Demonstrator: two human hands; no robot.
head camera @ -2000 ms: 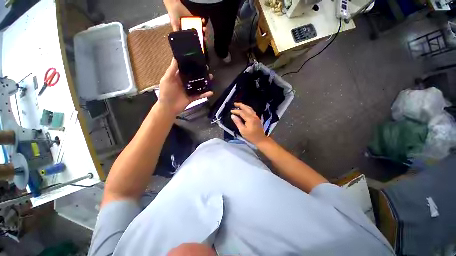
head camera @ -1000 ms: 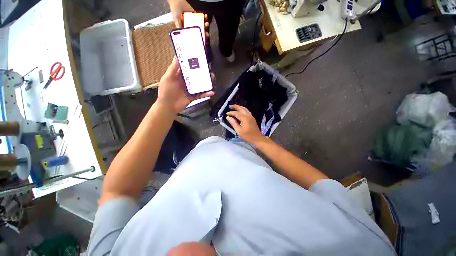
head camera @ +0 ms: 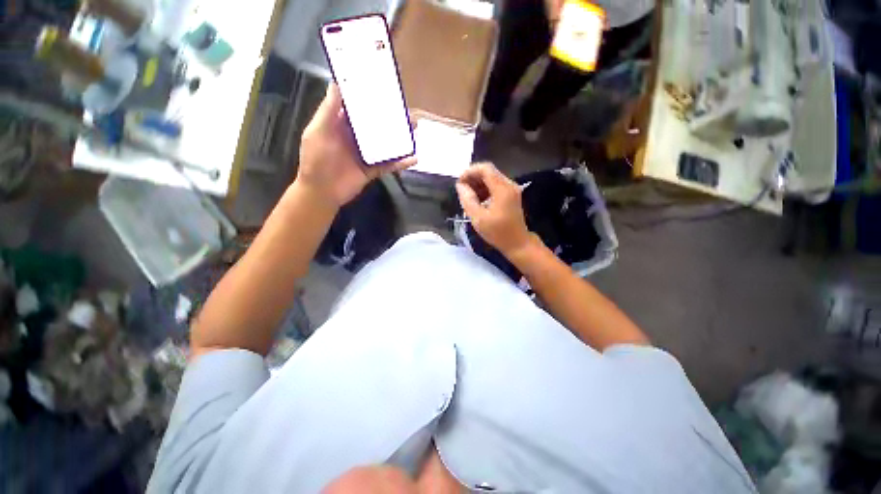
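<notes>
My left hand (head camera: 331,150) holds a smartphone (head camera: 370,92) from behind and below. The phone has a dark rim and a bright, mostly white screen turned up towards me. My right hand (head camera: 493,205) is bare, with its fingers loosely curled and a gap beside the thumb. I see nothing in it. It hovers over the left edge of a white-rimmed crate (head camera: 607,227) of dark garments, apart from the phone. The view is slightly blurred.
Another person at the top holds a bright-screened phone (head camera: 578,35). A brown board (head camera: 442,60) lies beyond my phone. A machine table (head camera: 217,96) stands left, another (head camera: 667,164) right. A pale crate (head camera: 164,232) and cloth heaps (head camera: 97,357) lie lower left.
The view has swung, and the surroundings shift right and down on the left side. The phone screen went from dark to white. The other person's phone is now apart from mine. My right fingers are more curled.
</notes>
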